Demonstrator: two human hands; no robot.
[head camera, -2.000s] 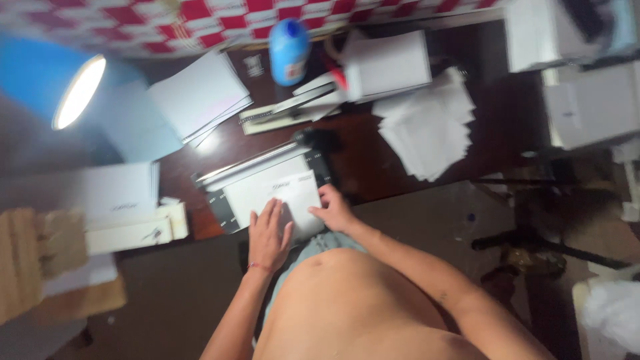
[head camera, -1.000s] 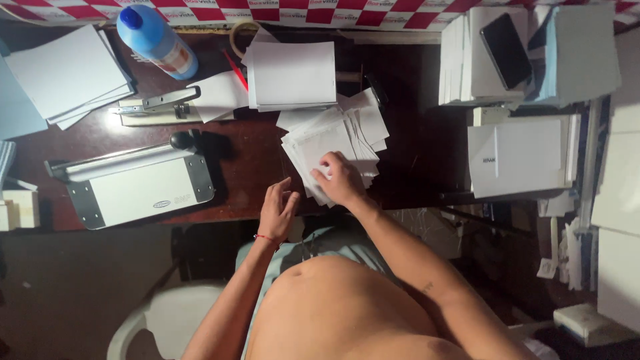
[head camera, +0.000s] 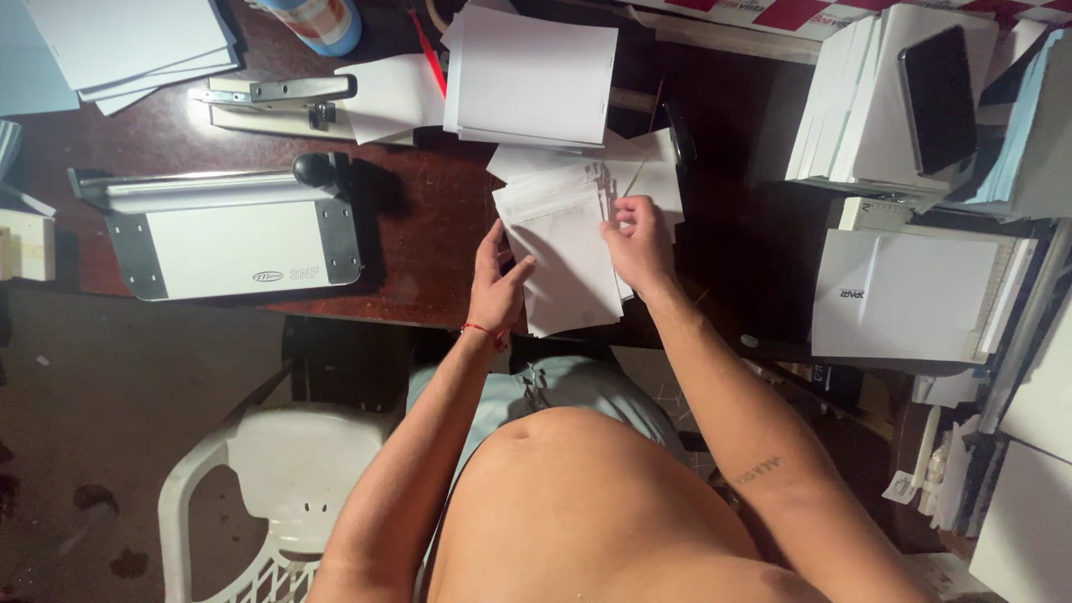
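Observation:
A loose stack of white paper sheets (head camera: 569, 268) lies at the near edge of the dark wooden table, its far edges uneven. My left hand (head camera: 501, 280) rests against its left side, thumb on the top sheet and fingers at the edge. At the upper right side, my right hand (head camera: 639, 243) has thumb and bent fingers at the stack's edge; whether they pinch any sheets is not clear. More white sheets (head camera: 662, 180) lie beneath and behind. A neater pile of paper (head camera: 532, 75) sits just beyond. The paper trimmer (head camera: 234, 247) stands to the left.
Behind the trimmer are a long-arm stapler (head camera: 285, 105), a blue bottle (head camera: 318, 25) and a red tool (head camera: 427, 54). A black phone (head camera: 940, 100) lies on stacked paper at right, above another trimmer (head camera: 1005, 293) holding sheets. A white plastic chair (head camera: 289, 469) stands at lower left.
Two seconds ago both hands were on a sheet at the trimmer; then they moved right to the loose stack. Since one second ago, my right hand has shifted from its top to its right edge.

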